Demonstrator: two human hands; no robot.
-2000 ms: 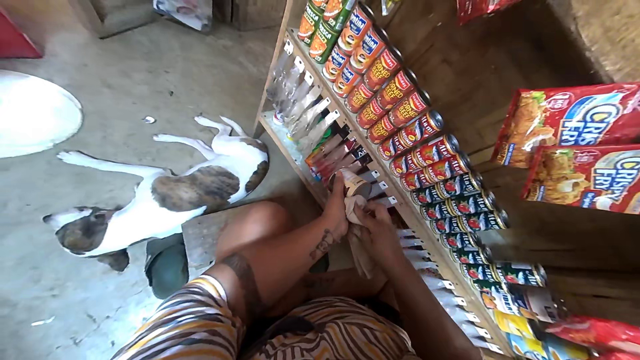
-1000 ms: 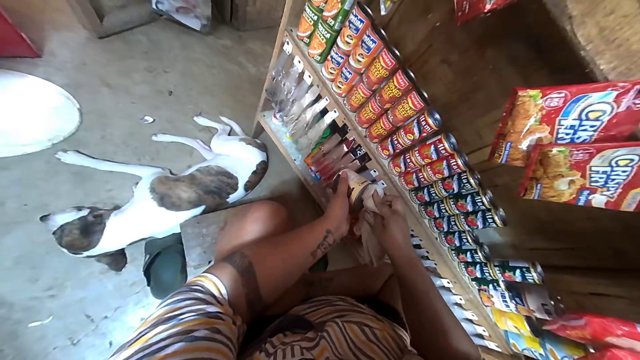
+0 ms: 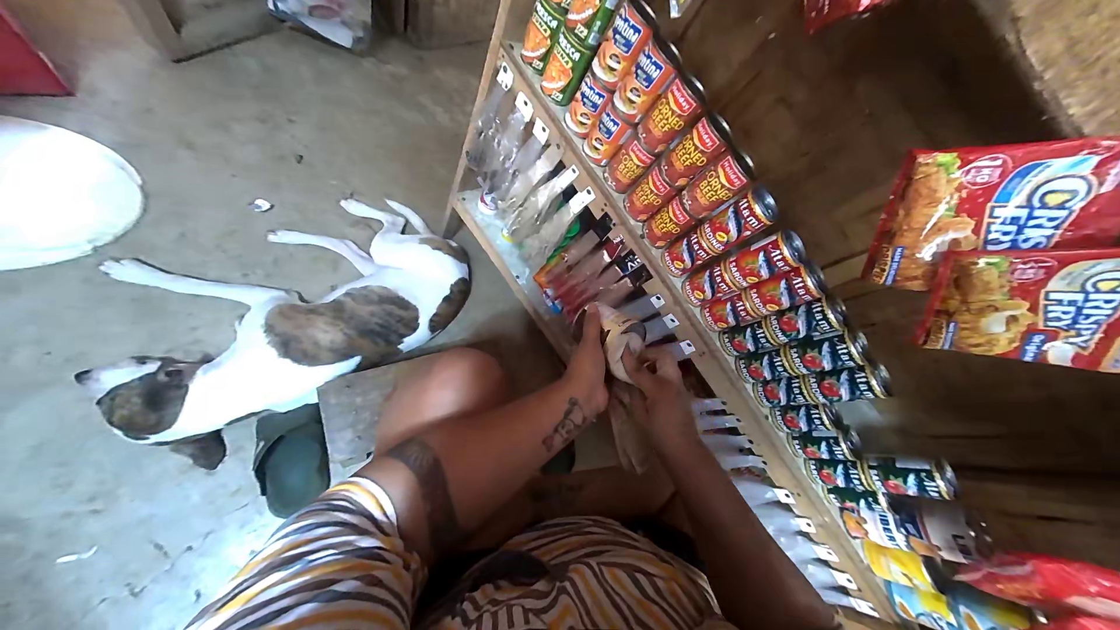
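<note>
Near the middle, my left hand point(image 3: 591, 363) holds a small rounded item wrapped in a pale beige cloth point(image 3: 623, 346). Only a dark part of the item shows, so its kind cannot be told, though it may be a can. The fingers of my right hand point(image 3: 658, 389) pinch the same cloth from the other side, and a loose end hangs below between the hands. Both hands are just in front of a wooden shelf point(image 3: 612, 206), beside hanging clear plastic packets point(image 3: 547, 206). Cans of corned beef point(image 3: 674, 166) and sardines point(image 3: 757, 280) stand in stacked rows on the shelf.
A white and brindle dog point(image 3: 341, 328) lies on the concrete floor at left, near a green slipper point(image 3: 293, 459) and a wooden seat point(image 3: 354, 416). Red breading-mix packs point(image 3: 1019, 306) hang at right. A white round object point(image 3: 66, 192) is at the left edge.
The cloth has shifted around the item between my hands; the dark part seen one second ago is now more covered. The dog and the cans have not moved.
</note>
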